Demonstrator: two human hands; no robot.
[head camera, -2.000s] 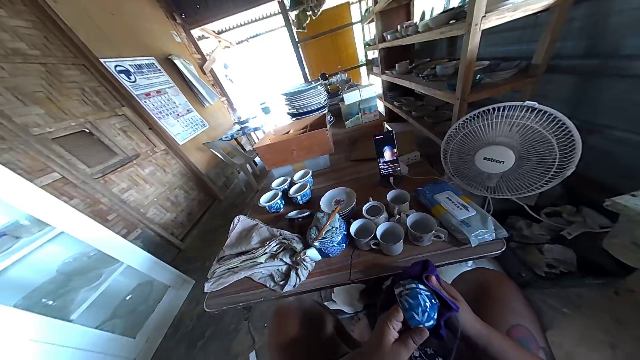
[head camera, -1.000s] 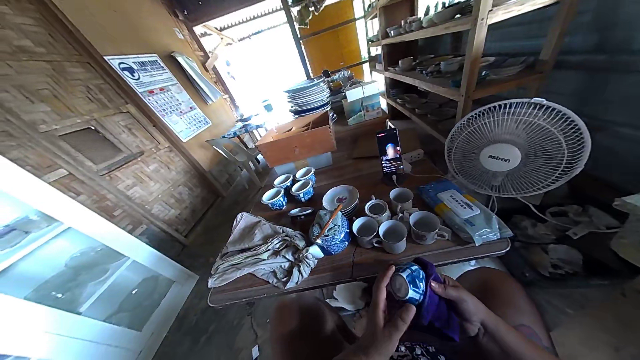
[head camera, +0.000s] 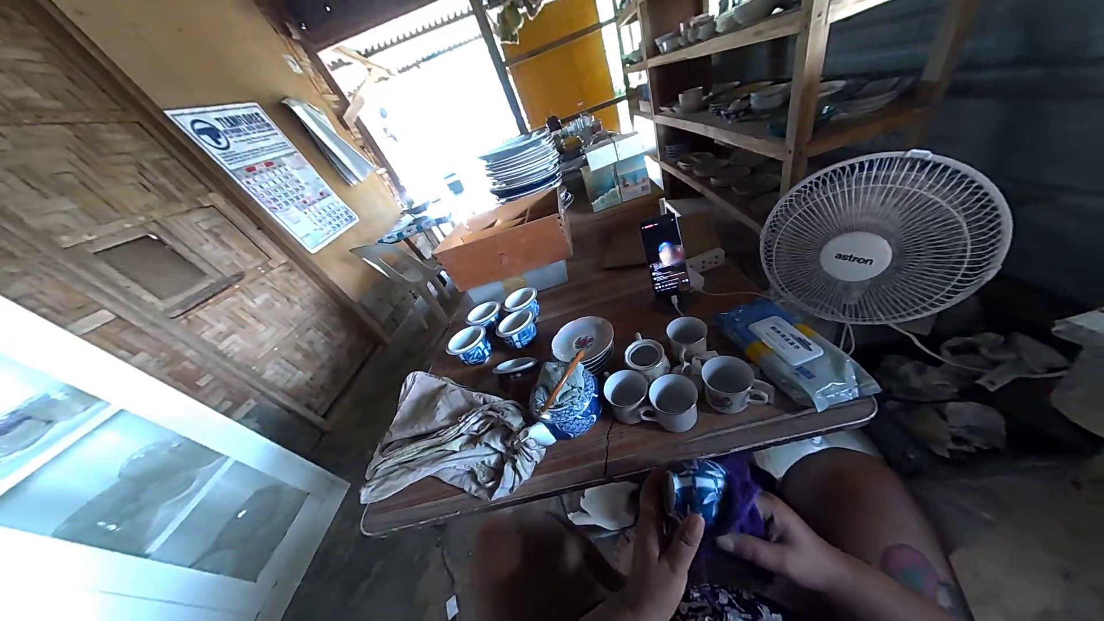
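Below the table's front edge, my left hand (head camera: 662, 552) grips a blue-and-white ceramic cup (head camera: 697, 493) from its left side. My right hand (head camera: 780, 539) holds a purple cloth (head camera: 743, 496) against the cup's right side. On the wooden table (head camera: 638, 448), several similar small cups (head camera: 470, 343) stand at the left. A stack of bowls (head camera: 585, 336) and several pale mugs (head camera: 673, 401) are in the middle. A blue-and-white teapot (head camera: 576, 414) with a brush or stick and cloth on top stands beside a crumpled beige cloth (head camera: 453, 435).
A white fan (head camera: 884, 241) stands at the right, near a wipes packet (head camera: 793, 349). Behind are a propped phone (head camera: 664, 254), a wooden box (head camera: 509, 246) and stacked plates (head camera: 522, 164). Shelves (head camera: 724, 129) hold dishes. A white-framed glass door (head camera: 302, 509) is at the left.
The cup has turned in my left hand: one second ago its round end faced up, and now its patterned side shows. The purple cloth stays at its right.
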